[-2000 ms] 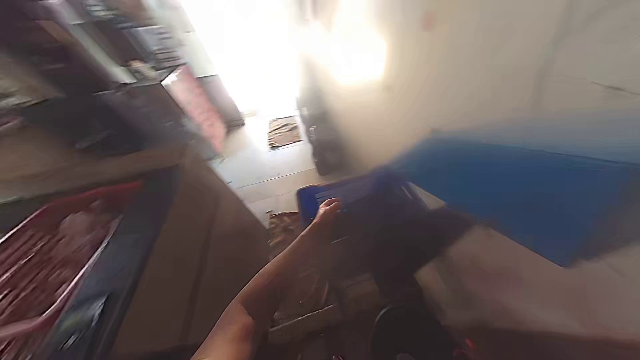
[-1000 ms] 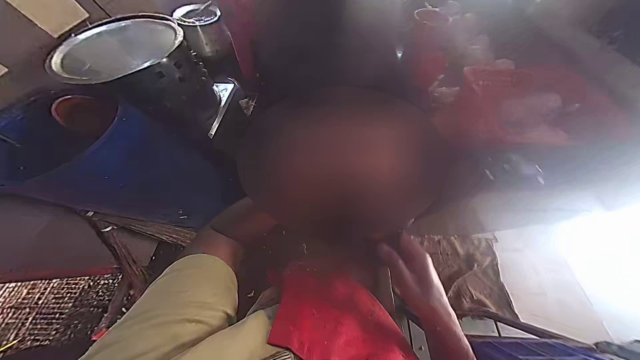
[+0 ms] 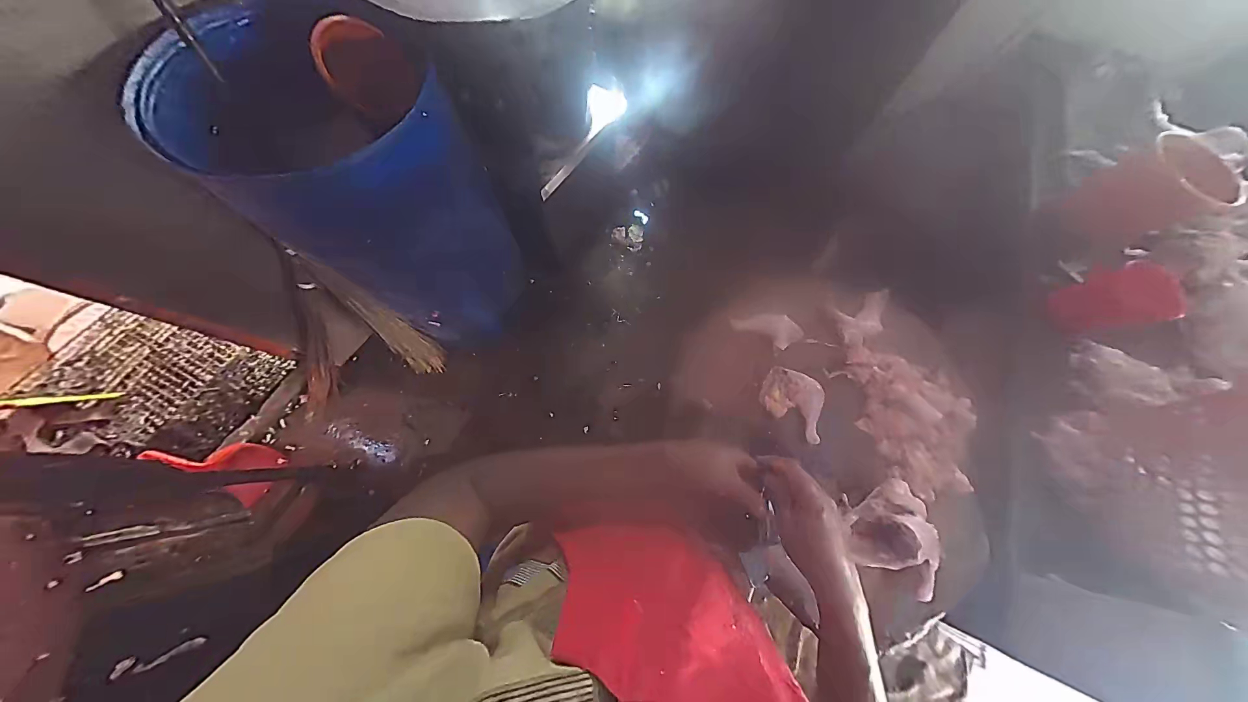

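My left hand [image 3: 726, 480] and my right hand [image 3: 807, 517] meet at the near edge of a round chopping block [image 3: 717, 375]. Their fingertips are close together, and whether they grip anything is unclear. Just below them shows a thin, pale shiny thing [image 3: 759, 565], too blurred to name. Pieces of raw meat [image 3: 795, 395], which look like chicken, lie on the block. A heap of smaller raw meat pieces [image 3: 912, 419] is at its right side, and a larger piece [image 3: 892, 531] lies right beside my right hand. A red cloth [image 3: 673, 614] covers my lap.
A blue plastic barrel [image 3: 390, 214] holding a red-orange vessel [image 3: 366, 68] stands at upper left, with a straw broom [image 3: 390, 322] against it. At right are a perforated basket [image 3: 1204, 517], an orange-red jug [image 3: 1121, 200] and a red object [image 3: 1121, 297]. A red scoop-like object [image 3: 249, 468] lies lower left.
Two seconds ago one arm reached towards a blue thing near a doorway; now I am seated, both hands together by the block. The view has swung greatly. The meat on the block now shows clearly.
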